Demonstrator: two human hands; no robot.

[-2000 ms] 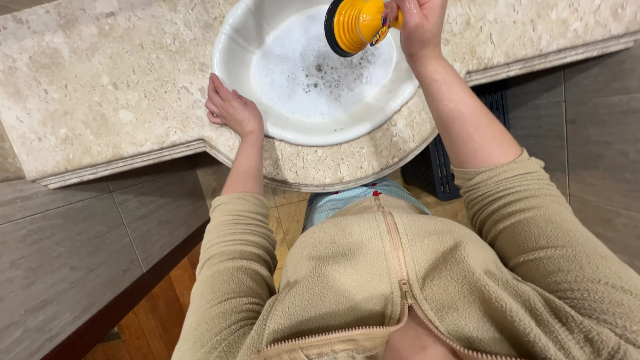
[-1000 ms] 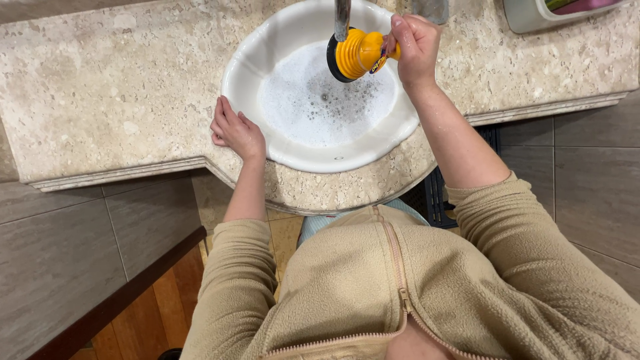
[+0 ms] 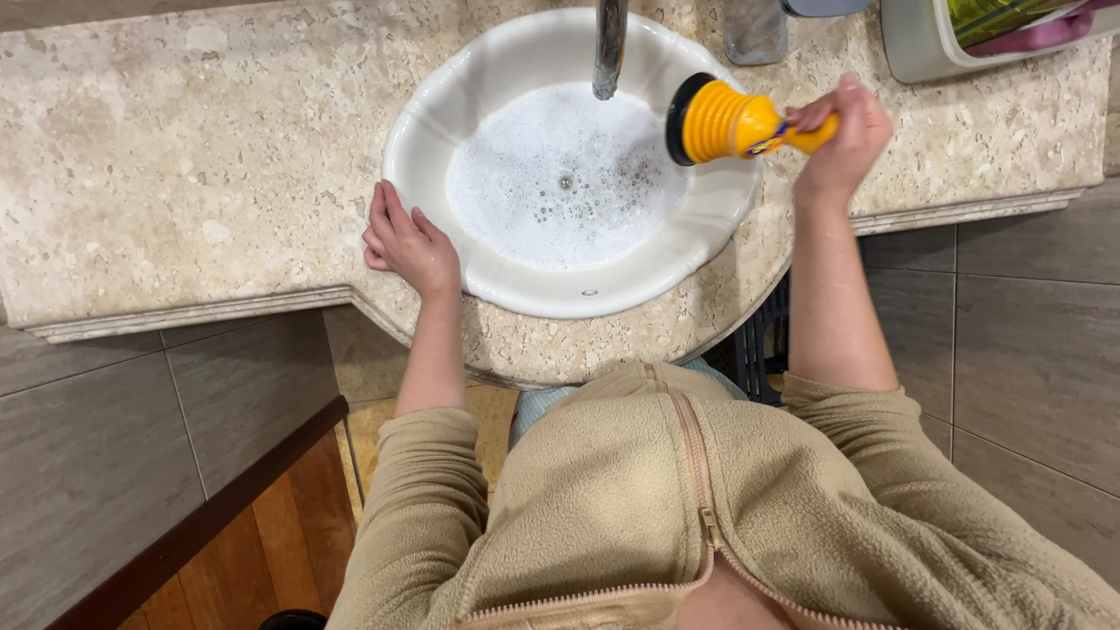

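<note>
My right hand [image 3: 844,144] grips the handle of a yellow sink plunger [image 3: 733,121] with a black rubber rim. The plunger is tilted on its side in the air over the right side of a white ceramic washbasin [image 3: 586,302]. Foamy water [image 3: 564,179] with bubbles covers the basin's bottom and hides the drain. My left hand [image 3: 411,241] rests on the left rim of the basin and the stone beside it, holding no object. Above the foam, at the back, hangs the end of a metal faucet [image 3: 609,52].
A speckled stone countertop [image 3: 175,166] surrounds the basin. Behind it at the right stand a clear container [image 3: 755,33], part of a grey object [image 3: 824,5] and a pale plastic bin [image 3: 910,44] with coloured packages. A dark plastic crate [image 3: 763,341] is below the counter.
The plunger in my right hand has moved right, from over the middle of the basin to over its right side. My left hand has stayed at the left rim. The view has shifted, showing more of the counter's back.
</note>
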